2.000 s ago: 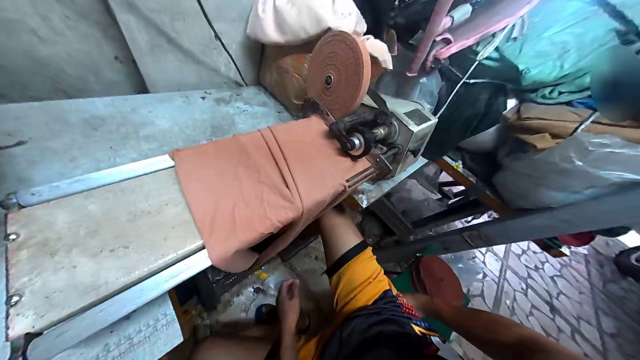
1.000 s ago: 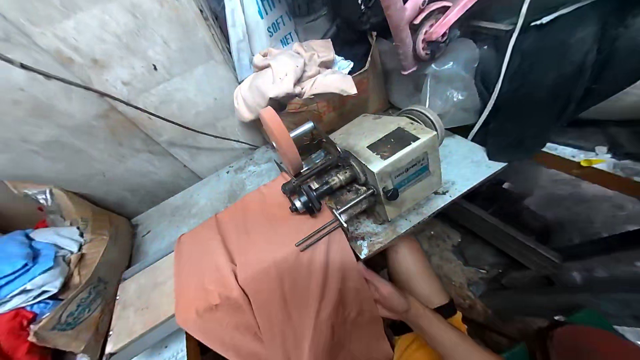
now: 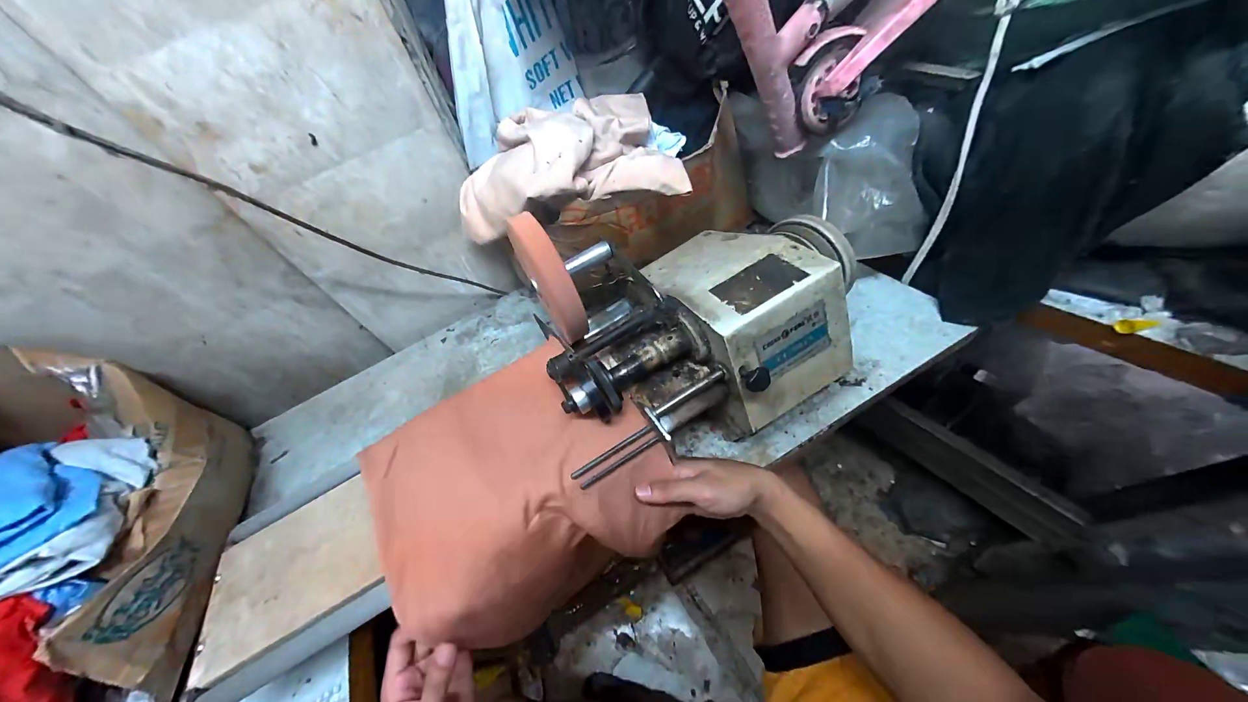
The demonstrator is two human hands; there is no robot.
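Observation:
A salmon-coloured fabric piece (image 3: 478, 487) lies over the board and under the rollers of a cream-coloured sewing-shop machine (image 3: 770, 322). A narrow roll of similar fabric tape (image 3: 548, 278) stands on the machine's spindle. My right hand (image 3: 707, 489) pinches the cloth's right edge just below the two thin metal rods, thumb on top. At the cloth's near lower edge is my left hand (image 3: 426, 671), fingers curled against the hem and partly cut off by the frame; its grip is hard to make out.
A cardboard box of coloured cloth (image 3: 185, 546) stands at the left. Behind the machine are crumpled pale cloth (image 3: 585, 161), another cardboard box (image 3: 717, 185) and a pink scooter (image 3: 770, 78). A dark cable (image 3: 244, 198) runs along the wall. The metal tabletop (image 3: 907, 327) ends at the right.
My left hand has come up to the cloth's near edge; two seconds ago it was below the table, off the cloth. The view has swung round and closer to the machine.

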